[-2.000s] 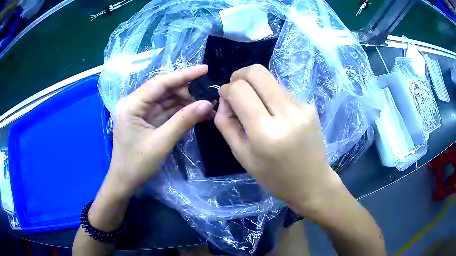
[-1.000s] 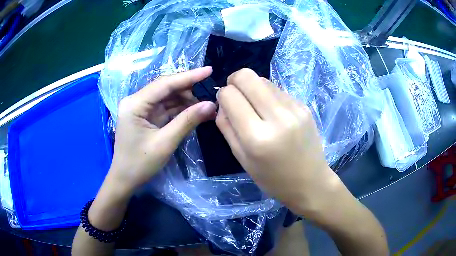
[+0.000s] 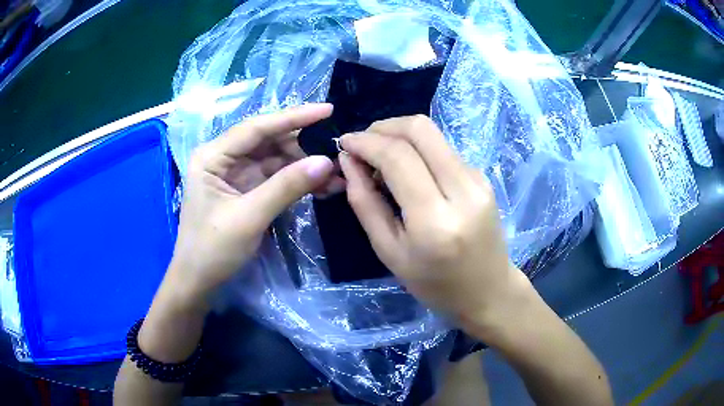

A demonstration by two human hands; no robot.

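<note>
My left hand (image 3: 254,170) holds a small black housing (image 3: 317,139) between thumb and fingers over the open bag. My right hand (image 3: 429,202) pinches a tiny pale lead (image 3: 338,143) at the housing's right side. The right fingertips nearly touch the black part, and where the lead ends is hidden. Below the hands, the clear plastic bag liner (image 3: 508,127) surrounds dark bulk parts (image 3: 389,95), whose shapes are hard to tell. A white paper (image 3: 394,41) lies at the bag's far edge.
A blue tray (image 3: 95,246) is at left on the dark bench. At right, a clear bin (image 3: 635,202) holds white strips, with bagged white parts (image 3: 675,162) beside it. A green conveyor belt (image 3: 103,75) runs behind, with a metal bracket (image 3: 615,36) at far right. A red object (image 3: 705,277) is at lower right.
My right fingers have opened slightly and shifted around the pale lead. My left hand has barely moved and still holds the black part. The small pieces on the belt have left view.
</note>
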